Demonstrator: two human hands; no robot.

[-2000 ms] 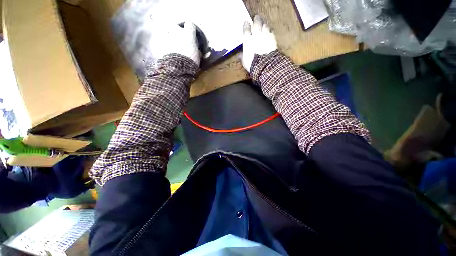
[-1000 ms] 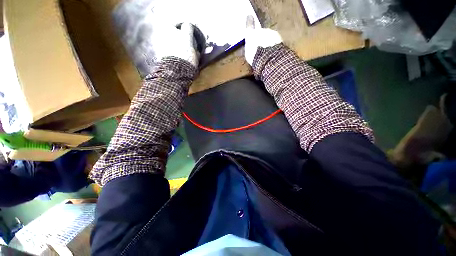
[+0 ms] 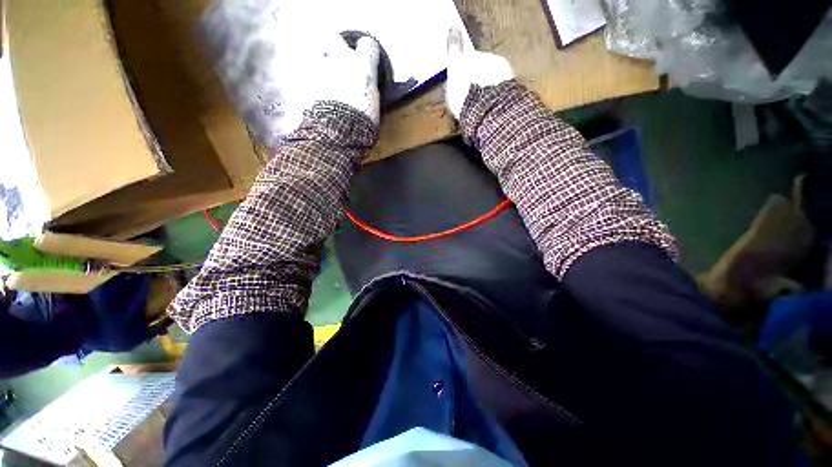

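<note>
A bright silver-white metal panel with grey smudges lies on the worn wooden bench at the top. My left hand, in a whitish glove, is closed around a dark curved tool on the panel near its front edge; most of the tool is hidden under the hand. My right hand, also gloved, rests at the panel's right edge with its thumb side along that edge; I cannot tell if it grips it. A thin red-orange hose crosses my lap between the checked sleeve covers.
A large open cardboard carton stands left of the panel. A narrow plate, crinkled clear plastic and a black sheet lie at the right. A green object is at the far left. Part of a person in dark clothing shows at the left.
My left hand and the dark tool have moved slightly right along the panel. My right hand's fingers, spread two seconds ago, look more bunched at the edge.
</note>
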